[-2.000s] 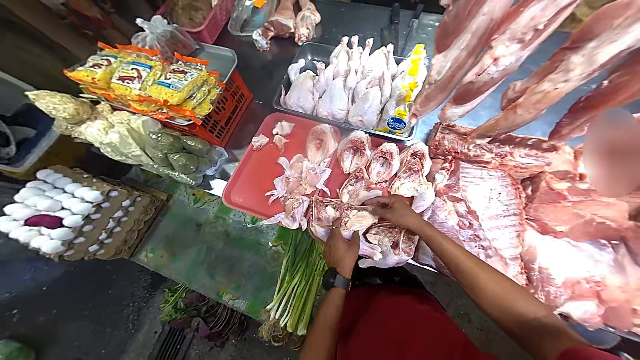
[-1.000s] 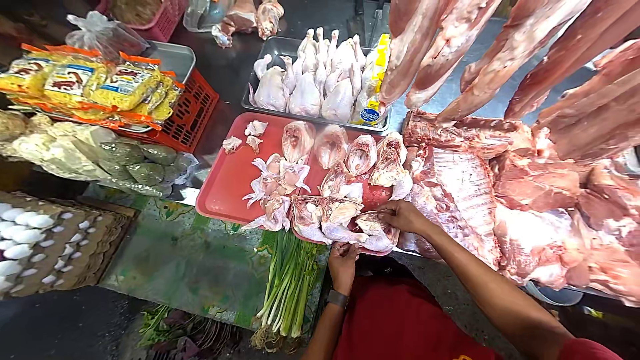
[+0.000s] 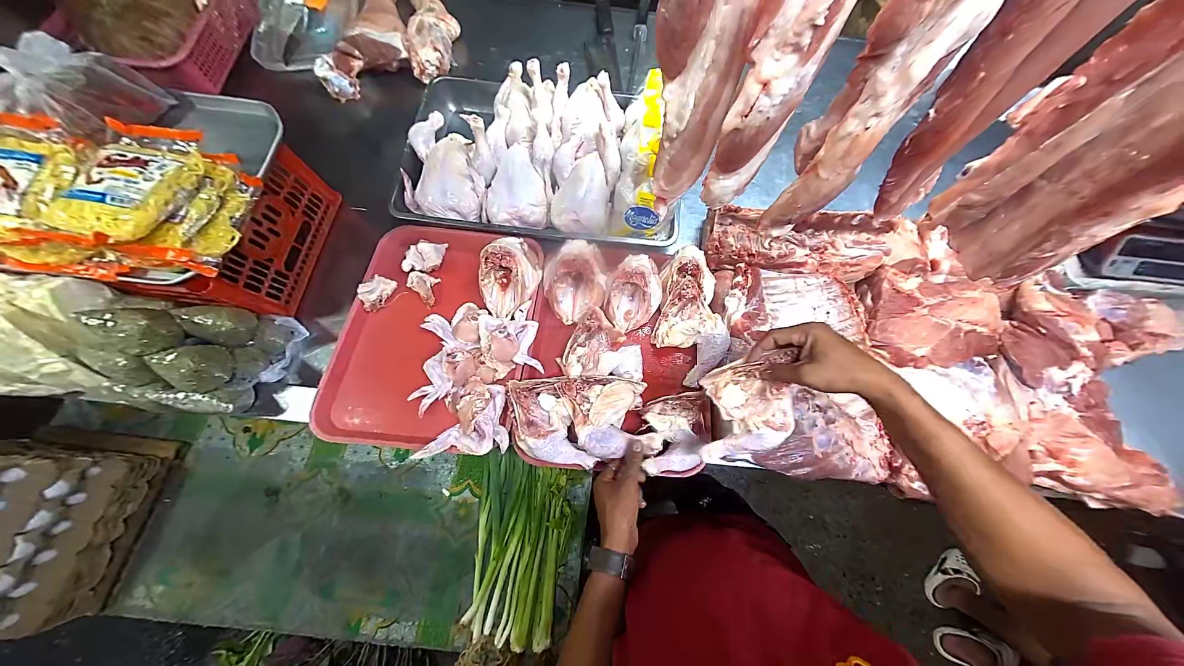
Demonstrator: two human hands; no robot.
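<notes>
Raw chicken leg quarters [image 3: 606, 412] lie along the front edge of a red plastic tray [image 3: 356, 379]. My left hand [image 3: 622, 481] is at that edge, its fingers against the end of one leg quarter; whether they grip it is hard to tell. Farther right, my right hand [image 3: 814, 361] pinches the top of another raw chicken leg quarter [image 3: 751, 407], over the tray's right edge beside the pork. Chicken breasts [image 3: 573, 280] stand in a row at the tray's back, chicken wings [image 3: 481, 356] are piled left of the leg quarters, and small chicken pieces [image 3: 423, 261] sit at the upper left.
Whole chickens [image 3: 523, 176] fill a metal tray [image 3: 444, 217] behind. Pork slabs [image 3: 934, 314] lie to the right, with long meat strips [image 3: 879, 102] hanging above. Noodle packs [image 3: 129, 190] sit by an orange crate [image 3: 296, 222]. Green onions [image 3: 523, 546] hang over the front; egg trays [image 3: 74, 527] stand lower left.
My right hand has moved right, away from my left hand, with a leg quarter now in its fingers beyond the tray's right part. The red surface between the chicken pieces shows more. The view has shifted.
</notes>
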